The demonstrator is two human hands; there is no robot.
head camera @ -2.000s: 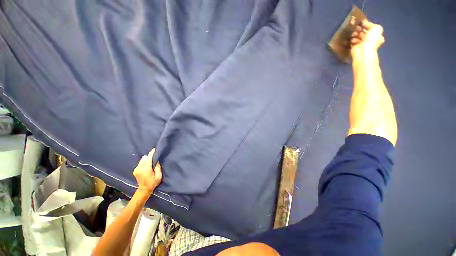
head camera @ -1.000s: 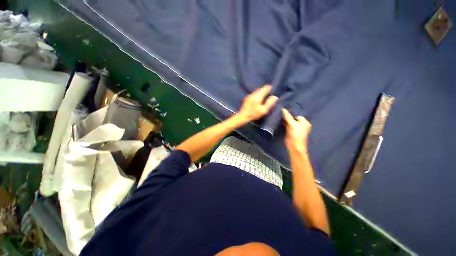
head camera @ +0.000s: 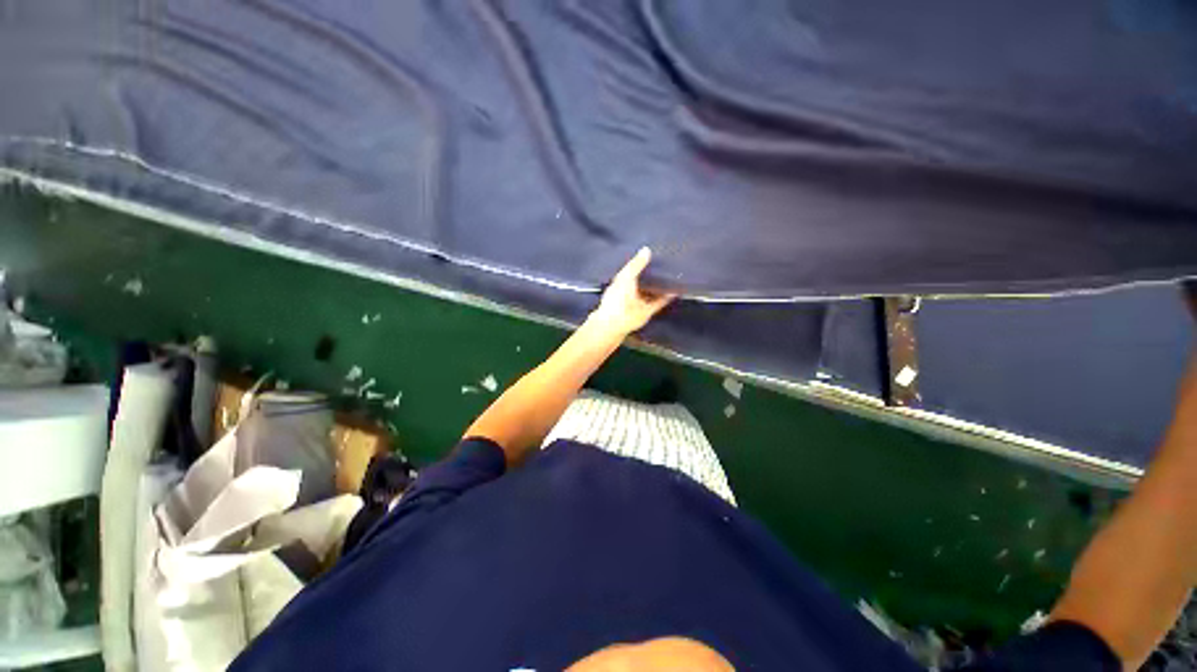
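Note:
A navy fabric ply point(head camera: 551, 158) with folds and ripples covers the table. Its thin pale edge point(head camera: 328, 226) runs along the near side, a little in from the table edge. My left hand point(head camera: 633, 302) holds this edge near the middle, thumb pointing up over the cloth. My right forearm reaches to the right rim of the view; the hand is cut off there, near the fabric edge, and its grip cannot be seen. A narrow brown bar point(head camera: 903, 352) lies crosswise on the lower layers, its far part hidden under the loose ply.
The pale table edge point(head camera: 998, 441) runs beside the green floor point(head camera: 184, 269), which has scattered scraps. At the lower left stand a pale roll point(head camera: 135, 486), open white wrapping point(head camera: 217, 545), a brown box point(head camera: 357, 457) and a white shelf-like surface point(head camera: 50, 449).
My hands have moved apart, the right one far to the right. The loose ply now stretches between them and covers much of the bar. The diamond-shaped brown plate is out of sight.

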